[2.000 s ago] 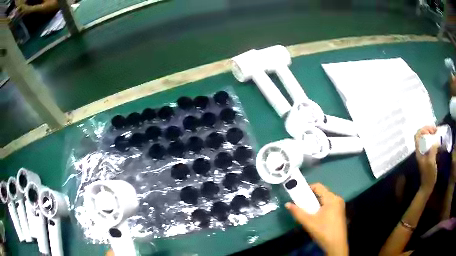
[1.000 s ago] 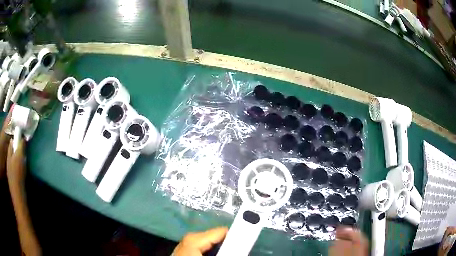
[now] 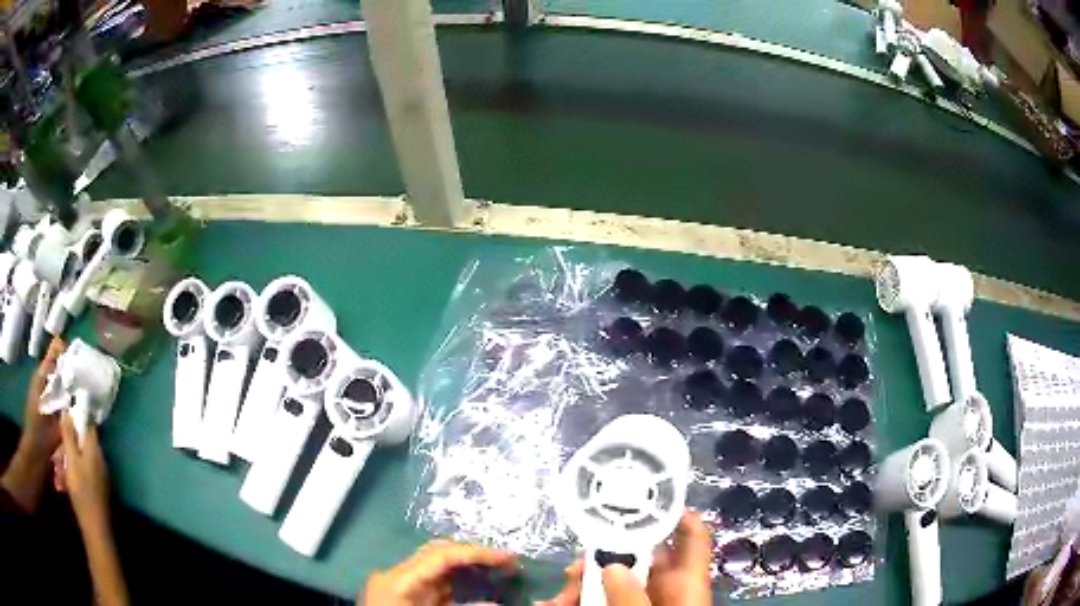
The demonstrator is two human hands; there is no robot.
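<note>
A white handheld fan body (image 3: 628, 485) is upright in front of me, its round spoked head facing me with a pale hub. My right hand (image 3: 663, 574) grips its handle, thumb by the black oval switch. My left hand (image 3: 438, 574) is left of it at the bottom edge, partly cut off, fingers curved. A dark shape shows under its fingers; I cannot tell whether it is held. Black round inserts (image 3: 744, 399) lie in rows on crinkled clear film (image 3: 509, 403). Several dark-centred bodies (image 3: 284, 310) lie at left. A pale-centred group (image 3: 926, 474) lies at right.
A pale post (image 3: 415, 118) stands at the metal edge (image 3: 663, 239) of the green belt (image 3: 663, 154). A neighbour's hands (image 3: 77, 456) hold a white part at far left, beside more bodies and a blurred green machine (image 3: 107, 95). A printed sheet (image 3: 1048, 450) lies at far right.
The view has swung left, then tilted up. My right hand has come from beside the inserts to the fan handle. My left hand has left the handle and is now to its left.
</note>
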